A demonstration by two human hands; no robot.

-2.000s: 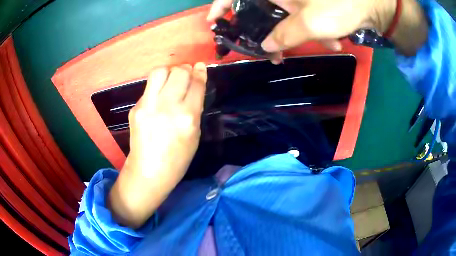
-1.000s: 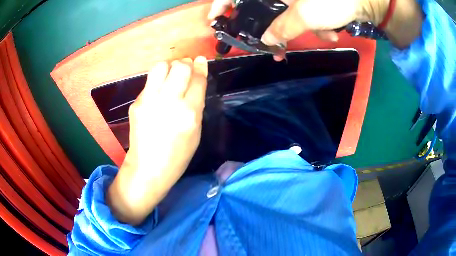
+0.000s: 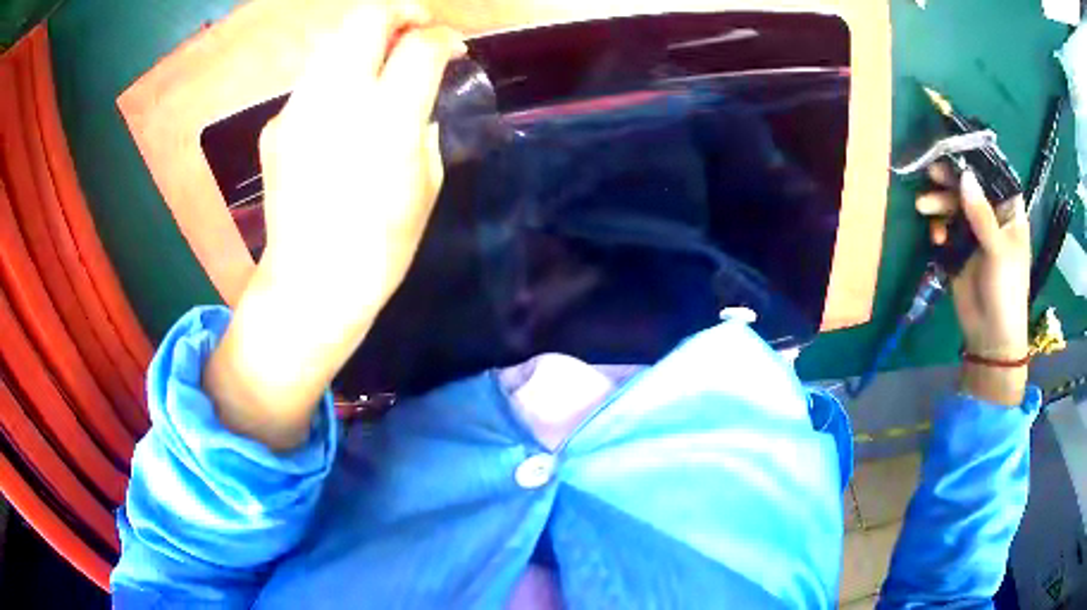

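A glossy black display panel (image 3: pixel 668 179) lies in an orange-red foam tray (image 3: pixel 873 179) in front of me. My left hand (image 3: pixel 358 179) is at the panel's upper left edge, fingers closed on a clear, wrinkled protective film (image 3: pixel 467 101) that rises off the glass there. My right hand (image 3: pixel 980 232) is right of the tray and holds a black corded hand tool (image 3: pixel 985 161) with a silver lever, its tip pointing up and left. The panel's lower edge is partly hidden by my blue jacket.
Stacked orange-red trays (image 3: pixel 72 274) stand at the left. Thin dark sticks (image 3: pixel 1049 226) lie on the green bench (image 3: pixel 924 346) right of my right hand. Whitish pieces lie at the far right edge. Tan boxes (image 3: pixel 876 512) are below the bench.
My right hand has moved with the tool from above the panel's top edge to the right of the tray. My left hand has shifted slightly up and left; the film lifts beside it.
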